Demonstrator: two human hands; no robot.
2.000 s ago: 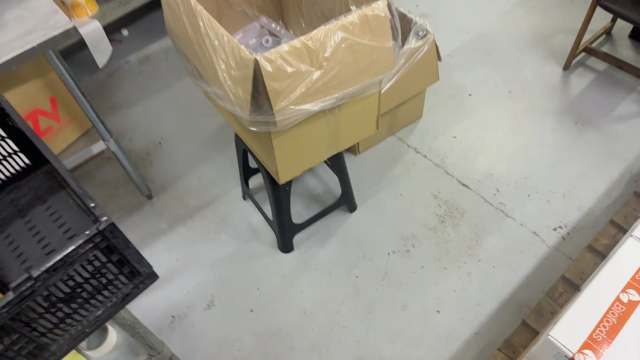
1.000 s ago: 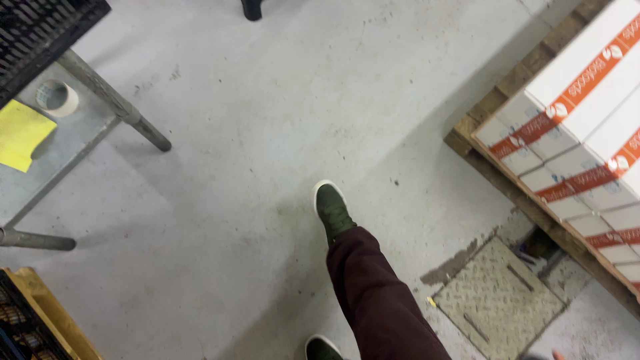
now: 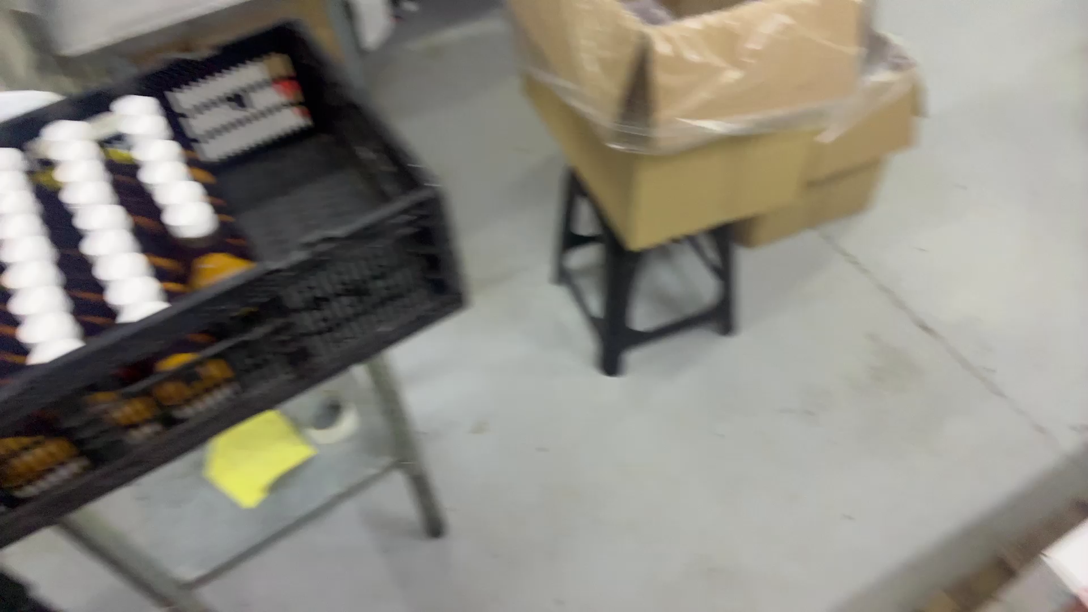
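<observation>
Neither of my hands shows in the head view, so what they hold cannot be seen. At the left, a black plastic crate (image 3: 357, 246) holds rows of dark bottles with white caps (image 3: 106, 229); its right end has no bottles. The crate rests on a metal-legged stand. Right of it, an open cardboard box (image 3: 722, 178) lined with clear plastic sits on a black plastic stool (image 3: 616, 289). The picture is blurred.
A second cardboard box (image 3: 850, 195) stands behind the stool. Under the crate, a metal shelf (image 3: 255, 531) bears a yellow paper (image 3: 257, 457) and a roll of tape (image 3: 333, 422). Part of a wooden pallet (image 3: 1003, 565) shows at the lower right.
The view has swung from the floor and my feet back up to the crate and the boxed stool. A foot and leg seen one second ago are out of view.
</observation>
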